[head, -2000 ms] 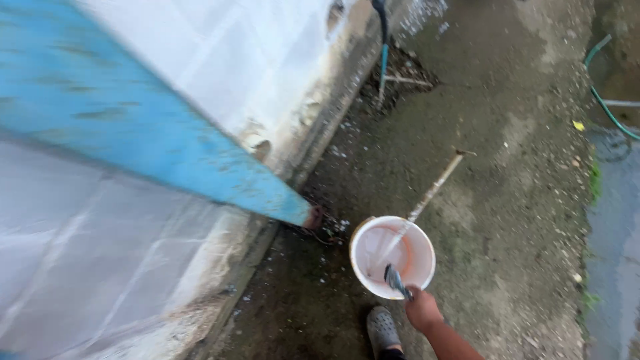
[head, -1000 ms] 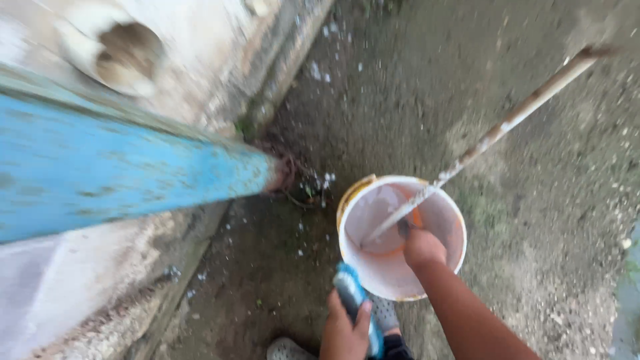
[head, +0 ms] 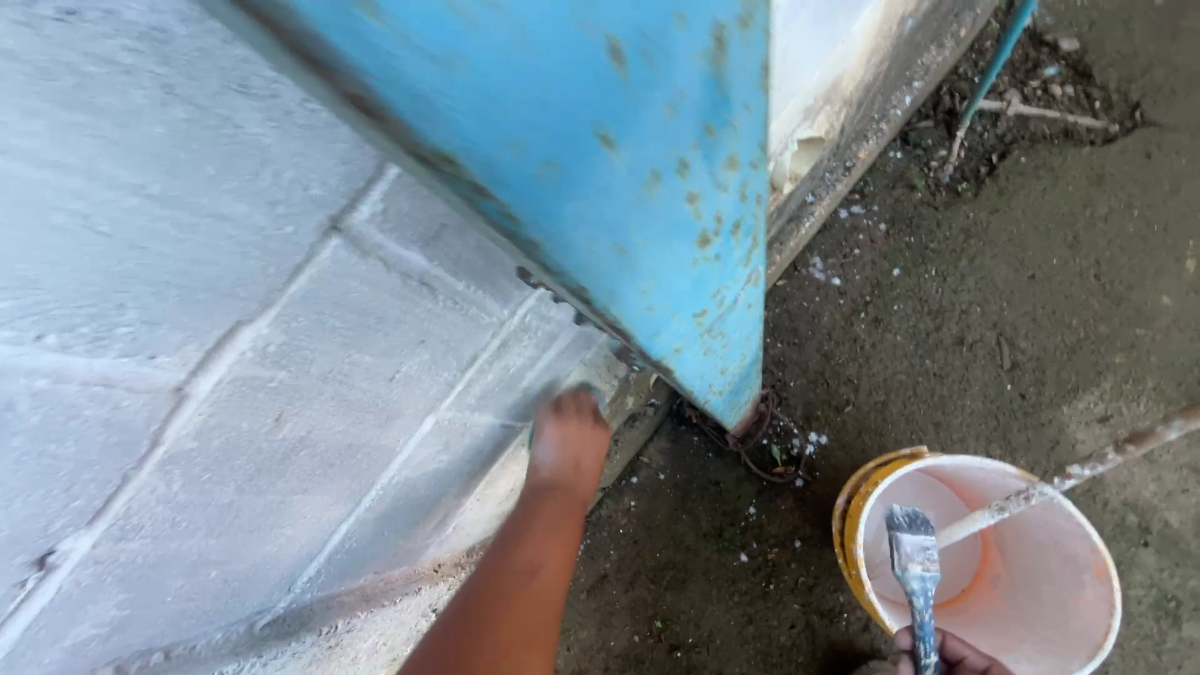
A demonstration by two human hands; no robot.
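My left hand (head: 567, 436) is against the lower part of the grey-white block wall (head: 309, 394), left of the blue metal post (head: 656, 206). A narrow dark edge shows beside its fingers, too blurred and hidden to name. At the bottom right, my right hand (head: 956, 652) grips the handle of a paintbrush (head: 912, 553), bristles upward, over the left side of a bucket (head: 1097, 562). The bucket is yellowish outside and whitish inside. A paint-spattered stick (head: 1041, 492) leans out of it over the right rim.
Rusty wire (head: 769, 459) lies at the foot of the post. A concrete ledge (head: 844, 178) runs along the wall's base. Damp ground (head: 1012, 309) with white specks spreads to the right. A thin blue-green pole or hose (head: 998, 70) reaches a dirt patch at the top right.
My left hand has moved from beside the bucket, where it held a blue object, to the wall. My right hand's brush was lower inside the bucket one second ago. The view has shifted toward the wall.
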